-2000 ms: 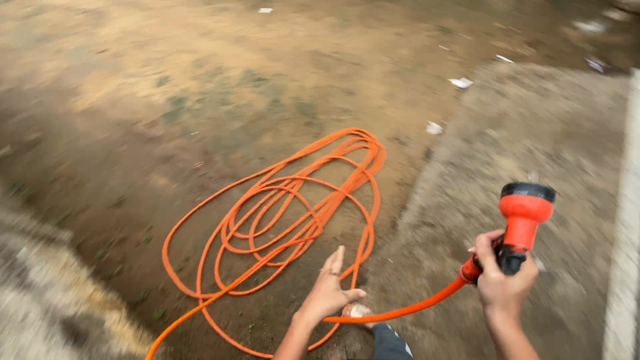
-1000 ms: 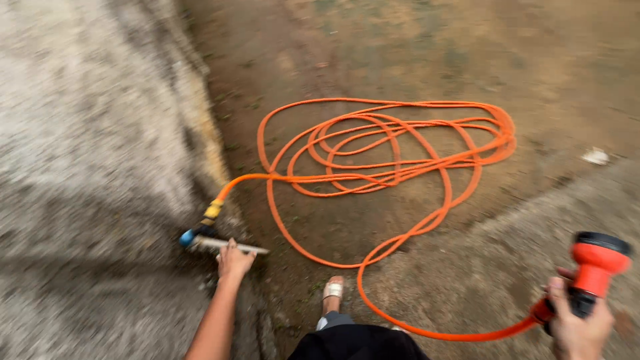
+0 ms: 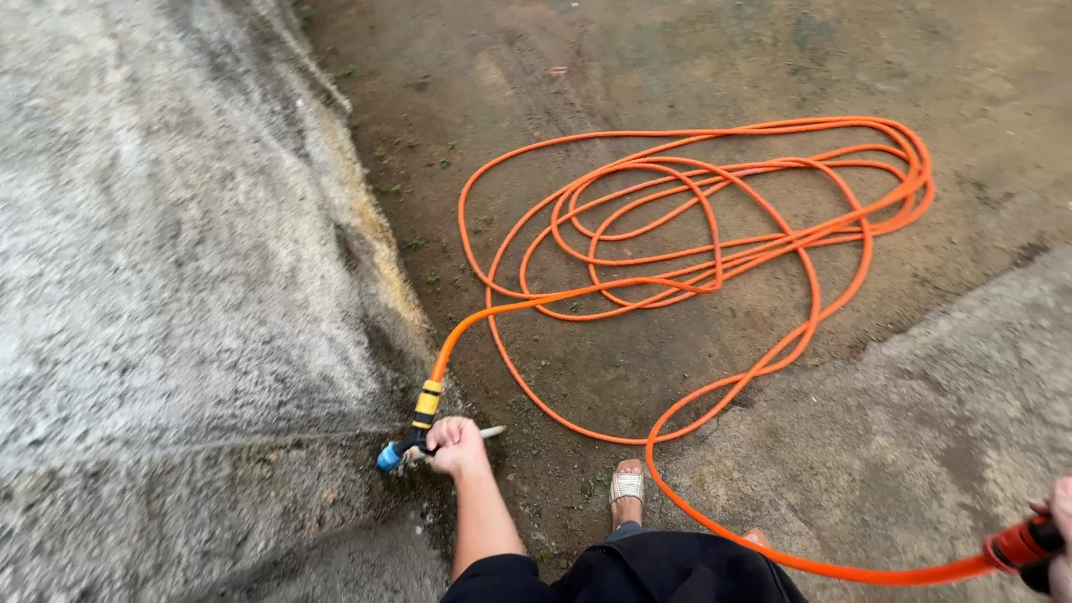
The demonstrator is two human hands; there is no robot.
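Note:
My left hand (image 3: 456, 444) is closed on the dark part of an outdoor tap (image 3: 412, 445) at the foot of the wall. A blue fitting (image 3: 389, 457) sits at its left end, and a pale pipe (image 3: 492, 432) shows to the right of my fingers. A yellow and black hose connector (image 3: 427, 404) joins the tap to an orange garden hose (image 3: 502, 308), which lies in loose loops on the dirt. At the right edge my right hand (image 3: 1062, 536), partly cut off, grips the red and black spray nozzle (image 3: 1023, 543) at the hose's other end.
A rough grey concrete wall (image 3: 184, 251) fills the left side. A concrete slab (image 3: 938, 419) lies at the lower right, its edge meeting bare dirt (image 3: 603, 92). My sandalled foot (image 3: 627, 486) stands near the hose's lower loop.
My left hand, open over the hose two seconds ago, has gone to the tap and closed there. My right hand keeps hold of the nozzle, now partly out of view. The view has swung left.

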